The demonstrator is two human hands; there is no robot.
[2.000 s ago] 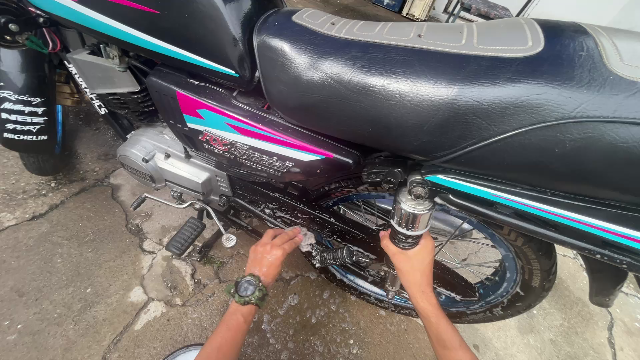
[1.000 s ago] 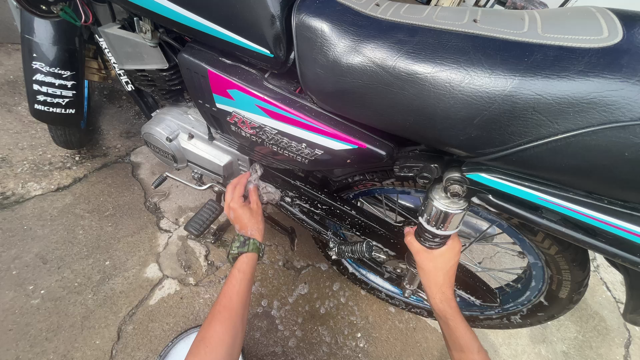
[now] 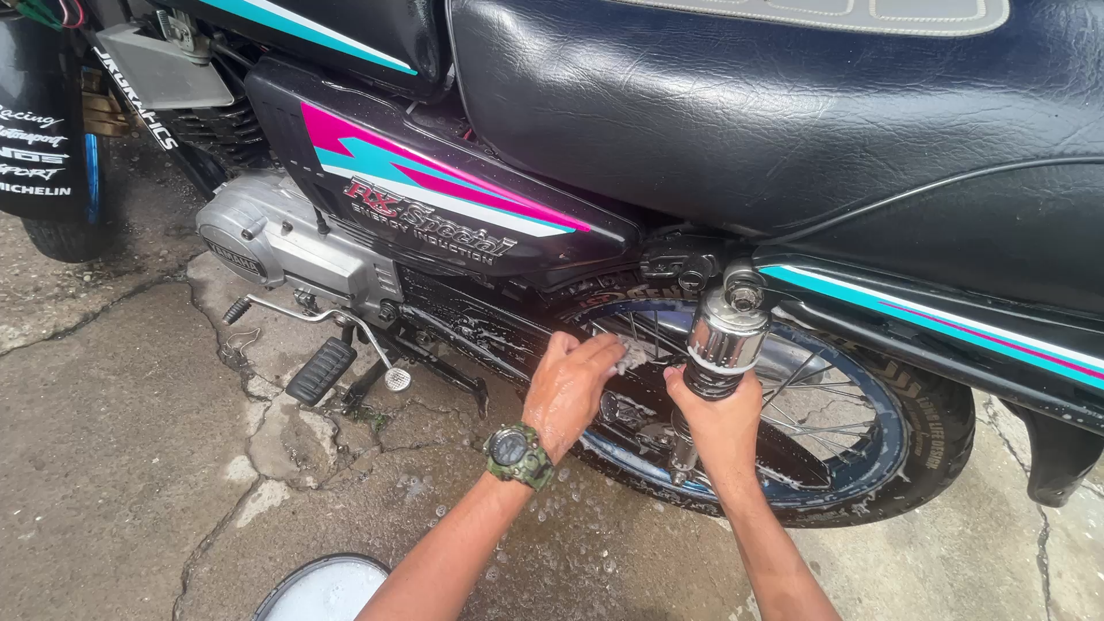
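Note:
My left hand [image 3: 569, 388], with a camouflage watch [image 3: 519, 454] on its wrist, holds a wet, foamy cloth [image 3: 633, 355] against the rear part of the black chain cover [image 3: 483, 332]. Just to its right, my right hand [image 3: 720, 423] is wrapped around the lower coil of the rear shock absorber [image 3: 730, 332], below its chrome sleeve. Foam rings that sleeve. Behind both hands stands the motorcycle's spoked rear wheel [image 3: 897, 431], with suds on its blue rim. My palms and part of the cloth are hidden.
A bucket of suds [image 3: 323, 591] stands at the bottom edge. The foot peg [image 3: 321, 371], the gear lever [image 3: 293, 312] and the silver engine cover [image 3: 293, 241] lie to the left. Above are the side panel [image 3: 431, 172] and black seat [image 3: 733, 112]. The concrete ground [image 3: 112, 448] is cracked and partly wet.
My left hand has moved with the cloth from the front of the chain cover back toward the rear wheel. My right hand stays on the shock absorber.

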